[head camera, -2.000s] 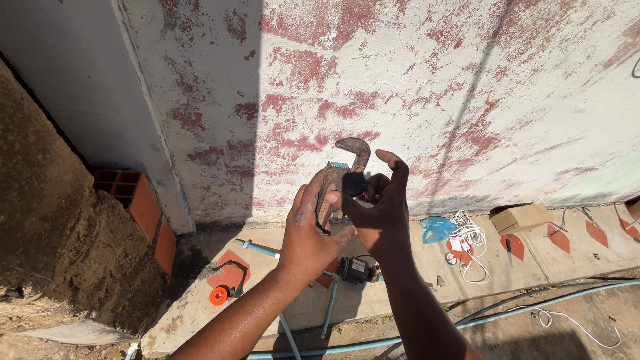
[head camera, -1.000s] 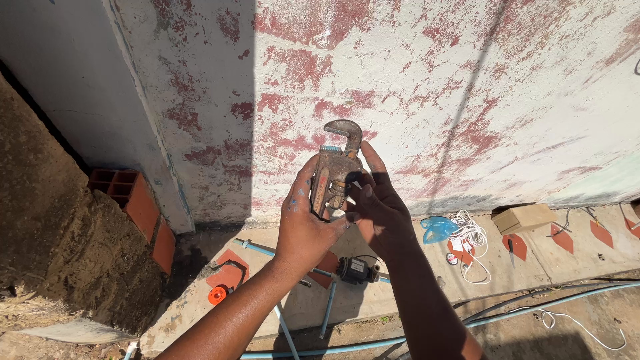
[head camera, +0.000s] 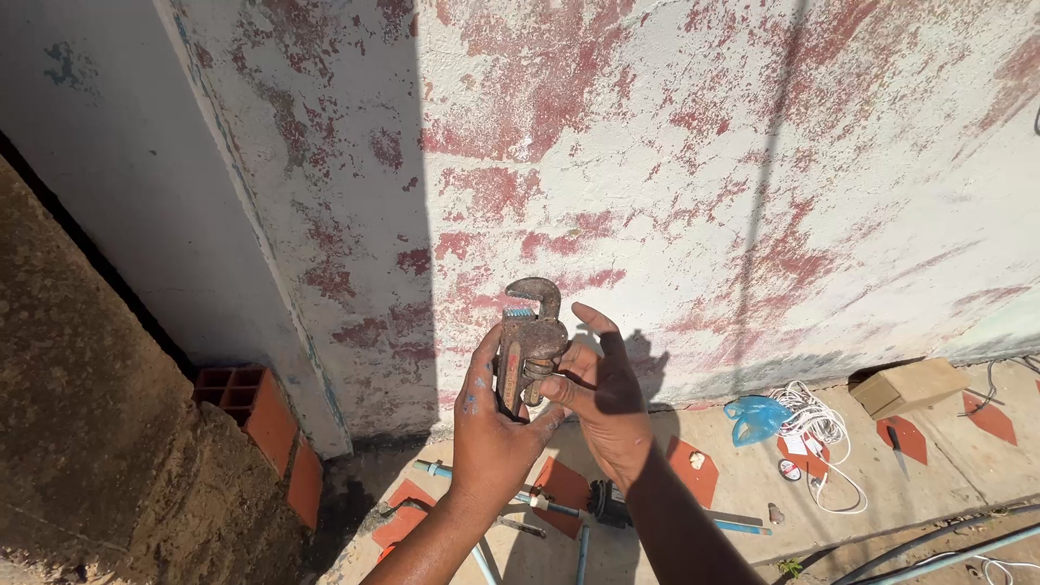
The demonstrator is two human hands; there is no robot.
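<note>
A rusty pipe wrench [head camera: 532, 337] stands upright in front of the painted wall, its hook jaw at the top and blue stain on the teeth of its lower jaw. My left hand [head camera: 487, 431] is closed around the handle from the left, with blue marks on the skin by the thumb. My right hand [head camera: 605, 398] is at the wrench's right side, its thumb at the adjusting nut [head camera: 538, 370] and its index finger raised off the tool. The palm of my left hand hides the lower end of the handle.
Below lie blue pipes [head camera: 583, 552] and a black pump or motor [head camera: 609, 504] on the concrete ledge. Rightward are a blue plastic bag [head camera: 756, 420], coiled white cord [head camera: 808, 414], a knife [head camera: 898, 447] and a cardboard box [head camera: 910, 387]. Hollow bricks [head camera: 272, 418] stand at the left by the wall.
The fingers of my right hand have shifted around the wrench's nut, and a black round thing seen at the wrench two seconds ago no longer shows. My left hand keeps its hold.
</note>
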